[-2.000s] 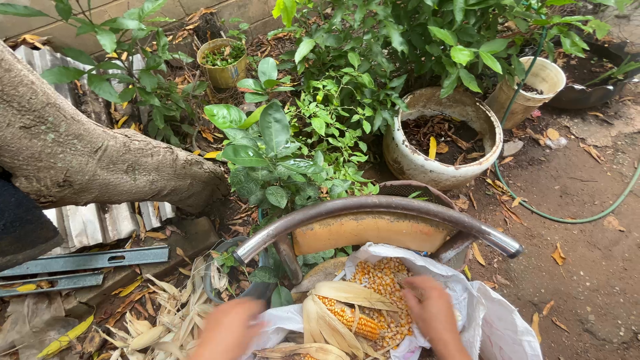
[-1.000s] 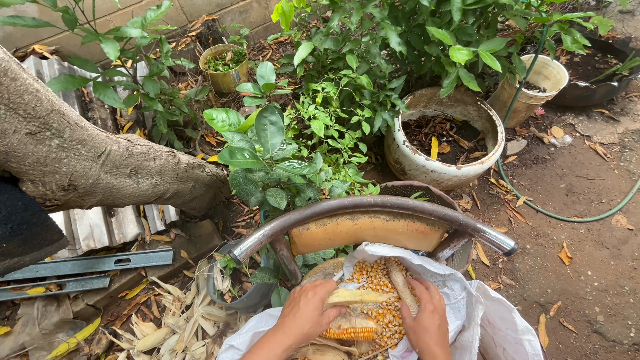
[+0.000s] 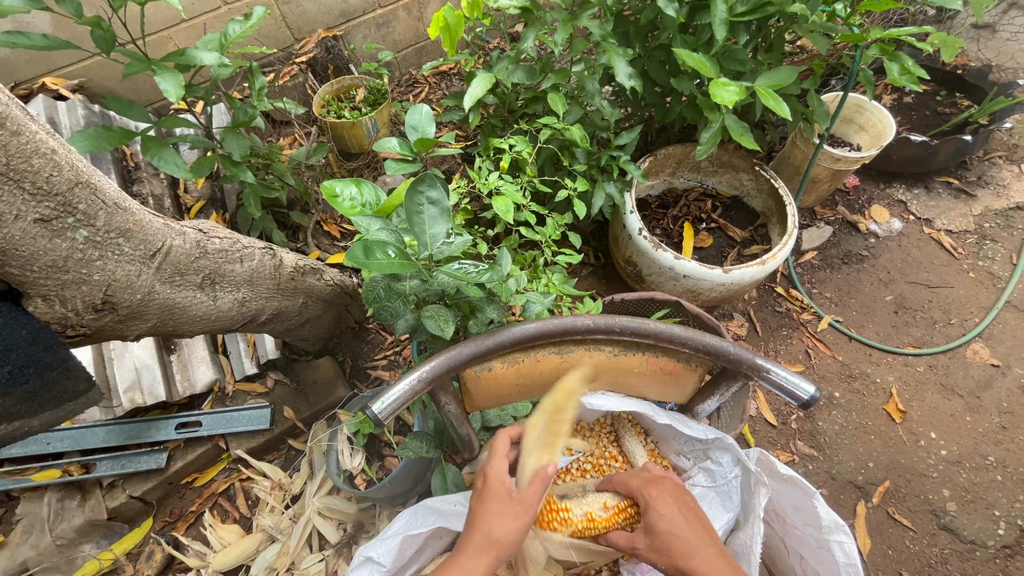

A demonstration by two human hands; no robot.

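Observation:
My left hand (image 3: 500, 500) grips a dry corn husk (image 3: 552, 424) that stands up between thumb and fingers. My right hand (image 3: 664, 512) holds the right end of an ear of corn (image 3: 588, 512) with orange kernels, part of it bare cob. Under and behind the hands, loose kernels (image 3: 604, 448) lie in an open white woven sack (image 3: 712, 456). A bare cob (image 3: 630, 440) rests on the kernels just above my right hand. More husk hangs below the ear, partly hidden by my hands.
A curved metal tube (image 3: 592, 328) of a chair frame arches beyond the sack. Dry husks (image 3: 280, 512) lie on the ground at left, near metal channels (image 3: 152, 428) and a tree trunk (image 3: 176, 272). Farther off stand a rusty white pot (image 3: 704, 272), plants and a green hose (image 3: 944, 350).
My left hand has moved from resting over the ear to holding a husk upright. The cob that was at my right hand now lies on the kernels, and that hand holds the ear.

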